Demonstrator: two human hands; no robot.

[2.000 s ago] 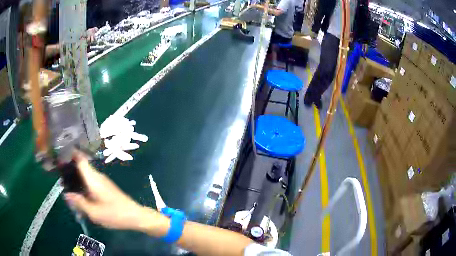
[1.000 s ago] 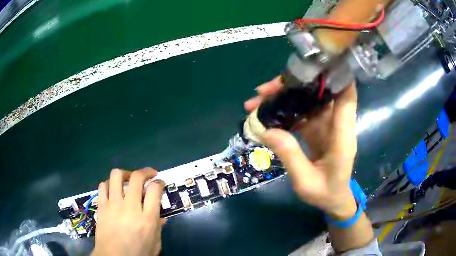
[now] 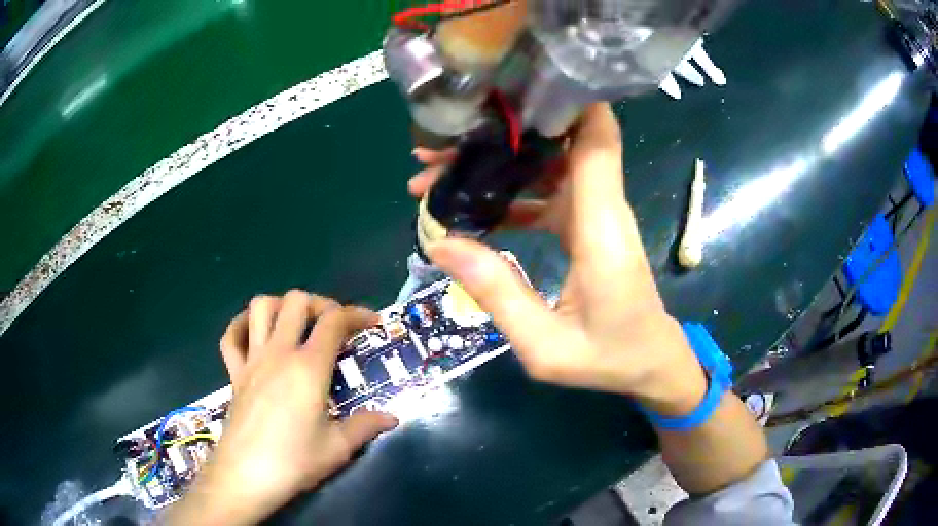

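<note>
An open power strip base (image 3: 396,368), a long white tray with dark internals and white blocks, lies slanted on the dark green surface. Thin blue and yellow wires (image 3: 177,437) show near its cord end. My left hand (image 3: 283,390) rests across the strip with fingers and thumb at its two long sides, gripping it. My right hand (image 3: 576,298) is closed around the black grip of a hanging dispensing gun (image 3: 483,190). The gun's pale nozzle (image 3: 420,269) points down at the strip's upper edge. A yellow-white round component (image 3: 463,306) is partly hidden by my right thumb.
A cream tapered rod (image 3: 693,221) lies right of my right hand. White glove fingers (image 3: 694,70) show behind the gun. A speckled white rail (image 3: 195,170) separates the brighter green conveyor (image 3: 154,82). A white cord (image 3: 91,501) leaves the strip at lower left. Blue stools (image 3: 874,262) stand at far right.
Since one second ago, the gun and my right hand show further left in the view. My left thumb has spread out along the strip's near side. The rod and glove fingers have come into view.
</note>
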